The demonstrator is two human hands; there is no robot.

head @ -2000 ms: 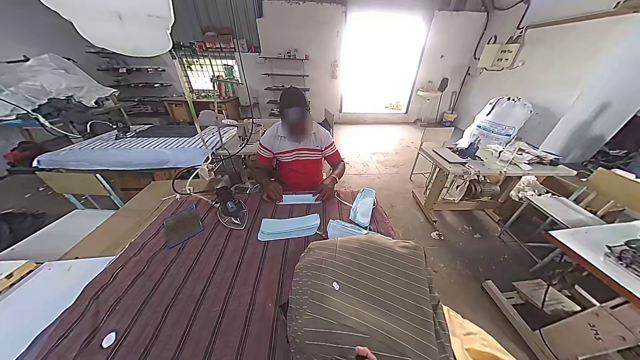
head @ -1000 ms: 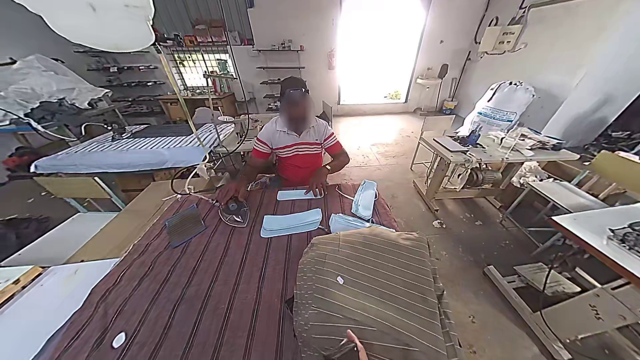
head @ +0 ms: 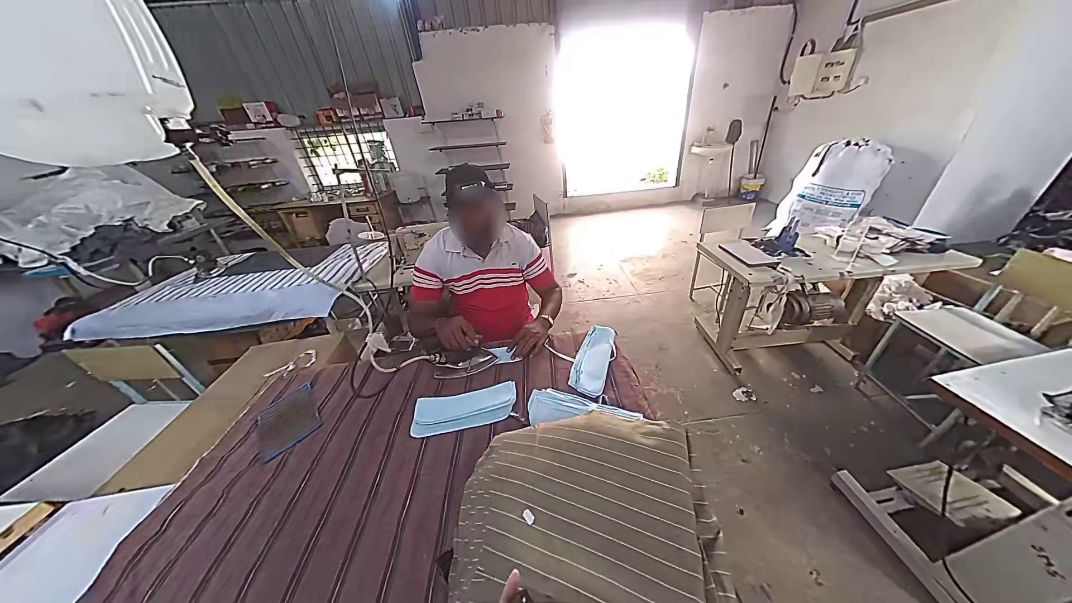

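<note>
A stack of brown cloth with pale stripes (head: pixel 586 494) lies at the near side of the table, with a small white tag (head: pixel 528 517) on top. At the bottom edge a fingertip of one of my hands (head: pixel 510 586) shows against this cloth; which hand it is, and its grip, cannot be told. My other hand is not visible. Beyond the brown cloth lie light-blue folded pieces (head: pixel 465 409), a second blue pile (head: pixel 578 405) and a blue bundle with a white strap (head: pixel 593 360). Across the table, a co-worker's hand holds an electric iron (head: pixel 466 363) against a blue piece (head: pixel 504 354).
Maroon striped cloth (head: pixel 352 477) covers the table, with a dark mesh pad (head: pixel 289 420) on it. A hose hangs from a white container (head: pixel 84 84) at upper left. Sewing tables (head: pixel 837 266) stand at right, and a striped-cloth ironing table (head: pixel 209 293) stands at left.
The co-worker's hand has taken hold of the iron and moved it from the side onto the blue piece. Less of my own hand shows than one second ago.
</note>
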